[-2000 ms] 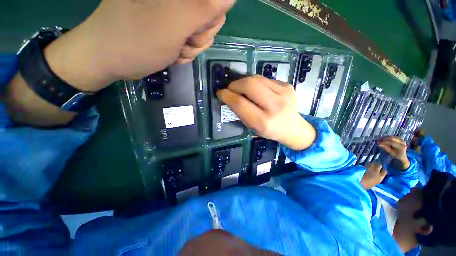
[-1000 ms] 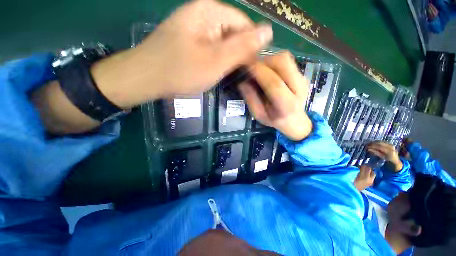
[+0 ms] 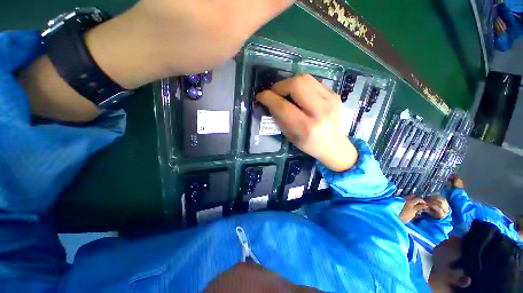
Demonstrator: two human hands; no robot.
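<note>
A clear blister tray point(image 3: 163, 137) holds dark phone back covers in two rows. My right hand point(image 3: 309, 117) is over the second cover point(image 3: 266, 143) of the upper row, its fingertips close together at the camera end; what they pinch, if anything, is hidden. My left hand point(image 3: 189, 34), with a black-strapped watch, is above the first cover point(image 3: 206, 140), its fingers cut off by the top edge. Glossy lenses point(image 3: 196, 86) and a white label point(image 3: 213, 122) show on that first cover.
A worn, paint-chipped rail point(image 3: 378, 48) runs diagonally beyond the tray on the green bench point(image 3: 436, 40). More clear trays point(image 3: 413, 146) with covers stand to the right, by a neighbouring person's hands point(image 3: 424, 207). Another person's sleeve shows at the top right.
Since a second ago, my hands have moved apart. My left hand has moved up and left, uncovering lenses on the first cover; my right fingertips have moved back to the second cover.
</note>
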